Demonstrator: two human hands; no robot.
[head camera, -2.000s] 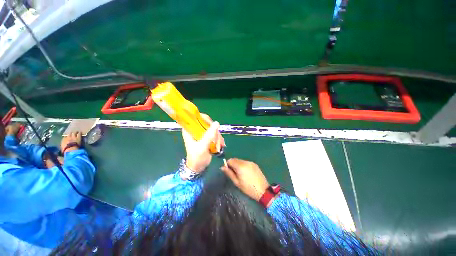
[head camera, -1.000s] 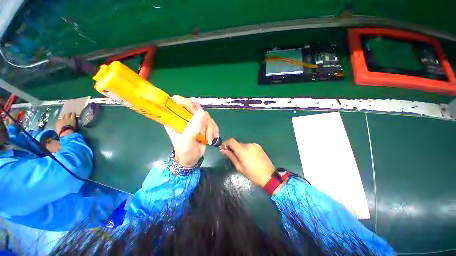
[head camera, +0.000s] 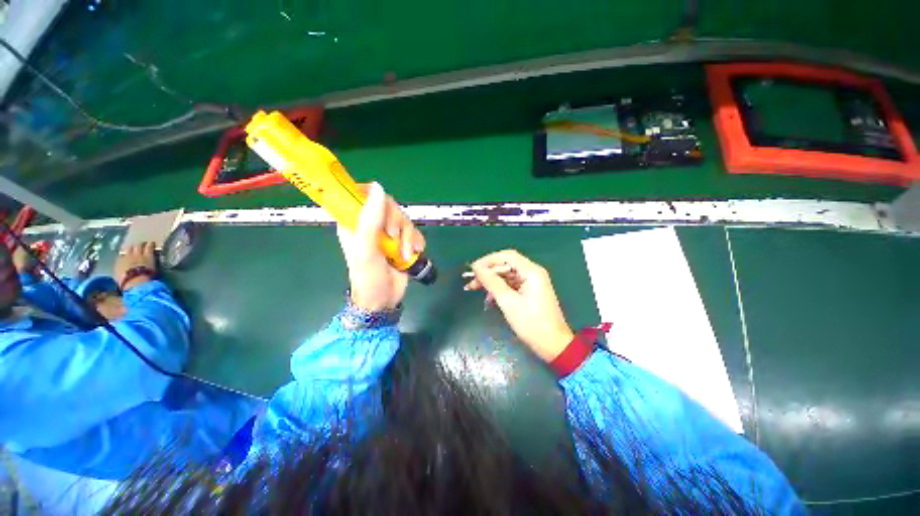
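Observation:
My left hand (head camera: 378, 247) is wrapped around the front part of a yellow-orange electric screwdriver (head camera: 308, 166). Its dark tip points down and right, and its rear end points up and left. My right hand (head camera: 520, 297) is just right of the tip, apart from it. Its thumb and fingertips pinch a thin short metallic piece (head camera: 470, 275), which looks like a screwdriver bit; it is too small to see clearly. Both hands are above the dark green bench.
A white sheet (head camera: 664, 323) lies right of my right hand. Behind the chipped white rail (head camera: 565, 213), the belt holds a frameless tablet unit (head camera: 617, 138) and red-orange frames (head camera: 741, 141) at right and left. A co-worker's blue sleeve (head camera: 151, 328) is at left.
My right hand has moved right, away from the screwdriver tip, with the small piece in its fingers. The screwdriver's rear end has swung slightly right. Earlier, the fingertips were at the tip.

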